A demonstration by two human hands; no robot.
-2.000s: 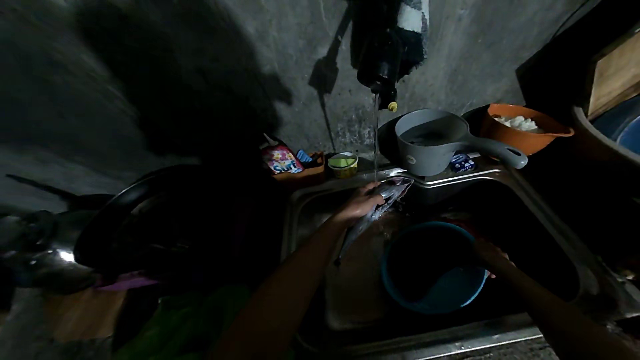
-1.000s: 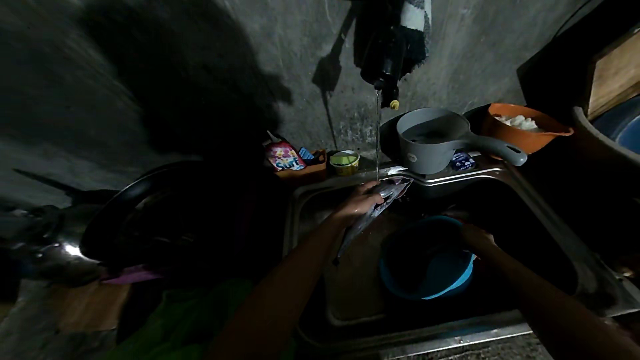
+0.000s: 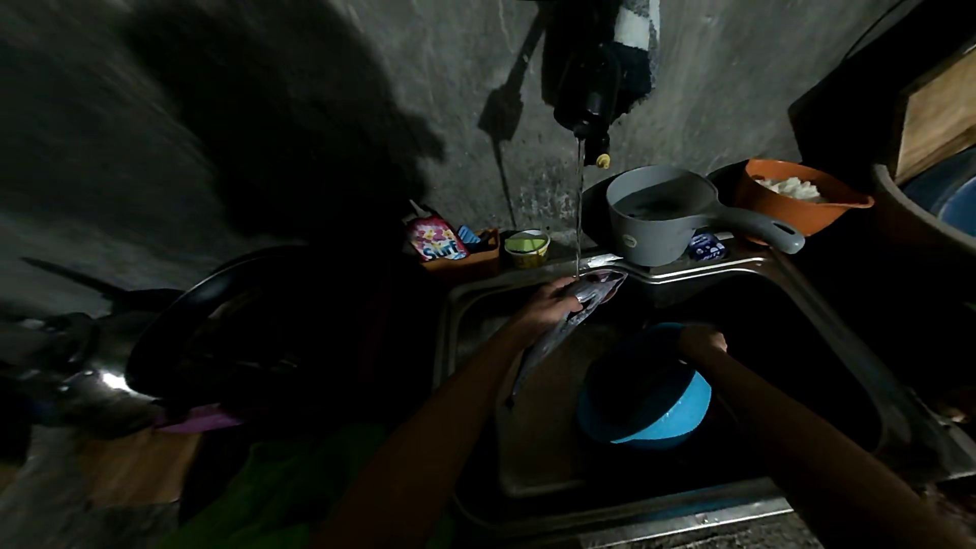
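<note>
My left hand (image 3: 550, 306) grips a silvery fish (image 3: 568, 324) over the left part of a stainless steel sink (image 3: 534, 497). The fish's head end lies near the back rim, its tail hanging down toward the basin floor. A thin stream of water (image 3: 579, 206) falls from a dark faucet (image 3: 587, 114) beside that hand. My right hand (image 3: 701, 343) is closed on the rim of a blue plastic basin (image 3: 675, 419), which is tilted inside the sink. The basin's inside is too dark to make out.
Behind the sink stand a grey plastic dipper (image 3: 659, 221), an orange bowl (image 3: 797, 210) with white contents, a small tub (image 3: 528, 250) and a detergent packet (image 3: 436, 235). A dark pan (image 3: 206, 328) sits at the left, with green cloth (image 3: 282, 488) below. A large container (image 3: 907, 202) is at the right.
The blue basin, more level two seconds ago, has been tilted, and my right hand has moved left and up along with its rim. My left hand keeps the fish in about the same place.
</note>
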